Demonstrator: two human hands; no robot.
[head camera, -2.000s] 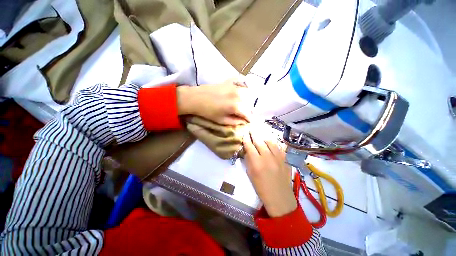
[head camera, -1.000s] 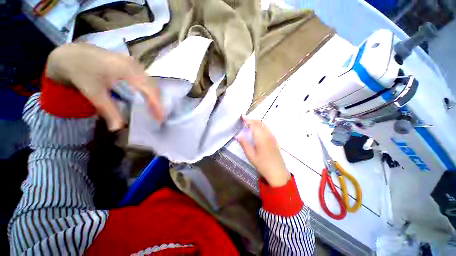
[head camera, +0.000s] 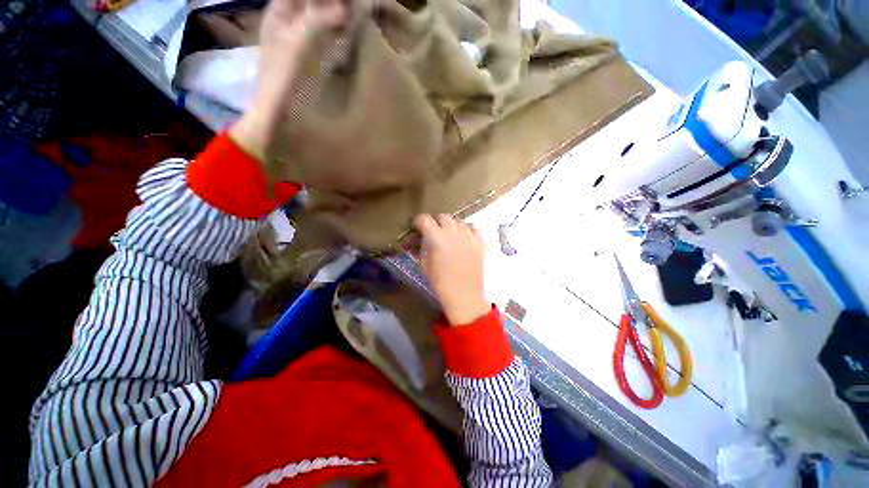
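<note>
A large khaki garment piece (head camera: 381, 124) lies heaped and partly raised left of the sewing machine. A straight khaki strip with a stitched edge runs to the upper right. White cloth (head camera: 221, 76) shows at the upper left. My left hand (head camera: 300, 48) is raised at the top, blurred, with khaki cloth against its fingers; its grip is unclear. My right hand (head camera: 450, 257) is at the table's front edge, fingertips on the khaki cloth edge; whether it pinches the cloth cannot be told. The white sewing machine head (head camera: 710, 133) stands to the right, no cloth under its needle area.
Scissors (head camera: 651, 357) with red and yellow handles lie right of my right hand. A black flat object (head camera: 684, 276) is behind them. A small brown scrap (head camera: 515, 310) lies near the table edge. Crinkled clear plastic (head camera: 748, 457) is at the lower right corner. Khaki cloth (head camera: 391, 334) hangs below the table.
The garment has left the needle area and been turned, so khaki now covers the white cloth. My left hand has moved up and right since one second ago; my right hand has moved left.
</note>
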